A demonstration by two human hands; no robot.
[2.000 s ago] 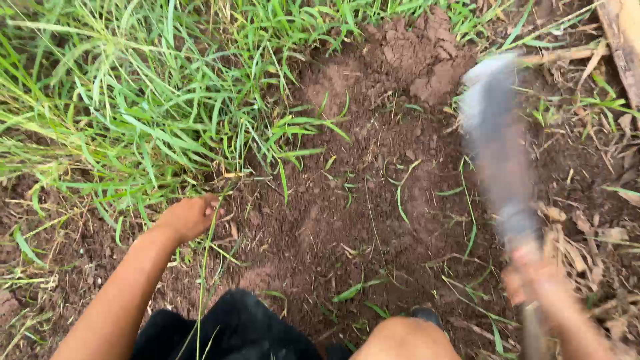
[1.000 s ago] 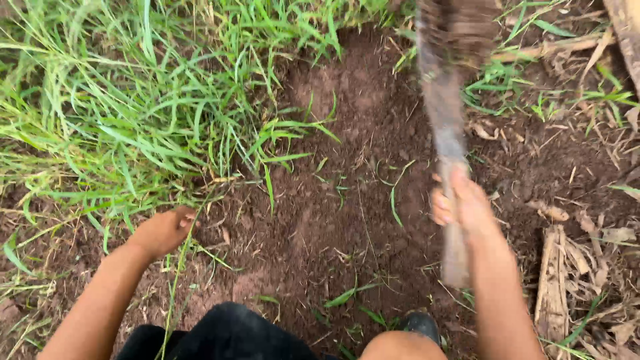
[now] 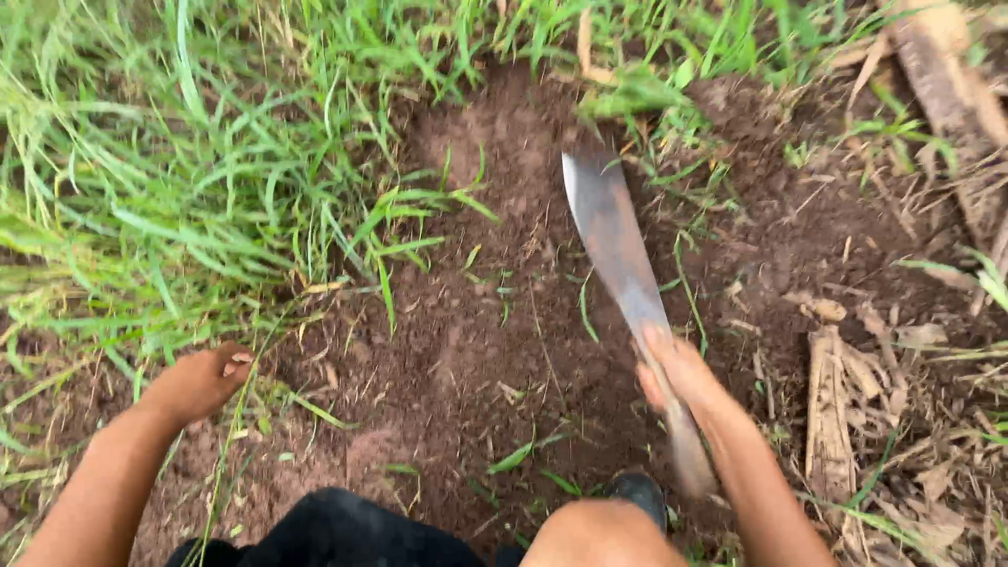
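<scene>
My right hand grips a machete near the base of its broad, soil-stained blade. The blade points up and slightly left over the bare soil, its far end blurred at the soil beside a tuft of uprooted-looking grass. The butt of the handle sticks out behind the hand toward my boot. My left hand is curled at the lower edge of the tall green grass. A thin grass stem runs past its fingertips; whether the fingers hold it, I cannot tell.
Brown soil with scattered grass blades lies between my hands. My bent knee and a dark boot are at the bottom. Dry stalk pieces and husk litter lie at the right, and a long dry stalk at the upper right.
The machete has swung between frames; a clump of soil and grass was at its blade one second ago. Loose soil and grass now lie at the upper right of the bare patch. My left hand has hardly moved.
</scene>
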